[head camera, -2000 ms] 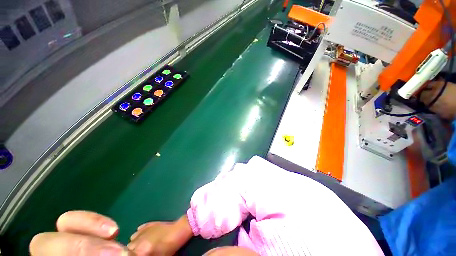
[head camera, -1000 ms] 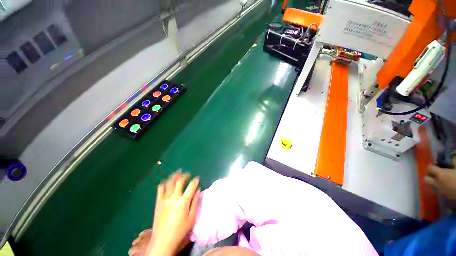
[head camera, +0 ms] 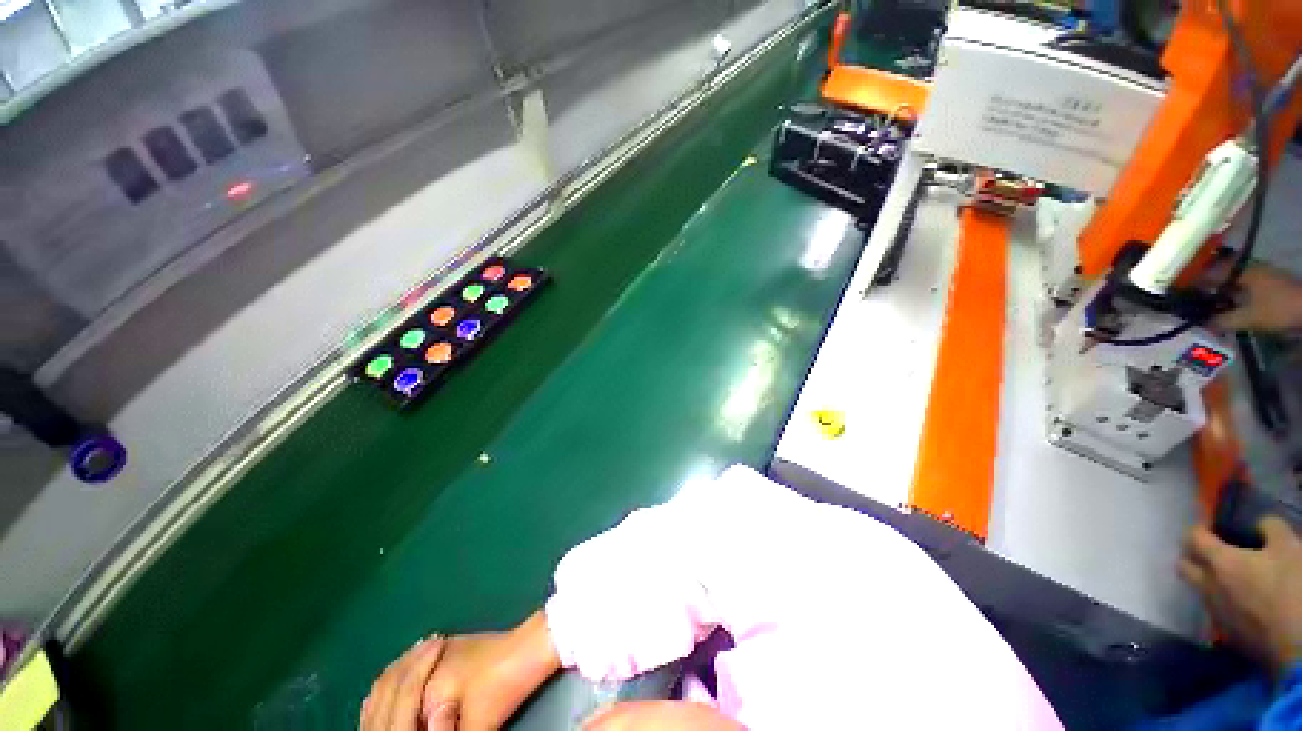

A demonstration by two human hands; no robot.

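A black ten-pocket tray [head camera: 486, 341] lies on the dark-green surface beside the far metal rail. Its two rows of round display modules [head camera: 468, 330] glow orange-red, green and blue. My right hand [head camera: 460, 686] is low at the left of centre, below the tray and well apart from it, in a pink sleeve. Its fingers are bent and partly cut off by the lower edge; nothing is seen in it, and its grip is unclear. My left hand is not in view.
A white machine [head camera: 1028, 543] with an orange strip [head camera: 957, 371] stands at the right. A neighbour's hand [head camera: 1249, 586] and blue sleeve are beside it. A black device [head camera: 835, 157] is at the far end. A purple ring [head camera: 97, 457] shows at the left, a yellow item [head camera: 32, 697] at the lower left corner.
My left hand was raised at the lower left, then over my right hand and wrist; now it is out of view. The display colours have changed. The neighbour's hand shows more fully.
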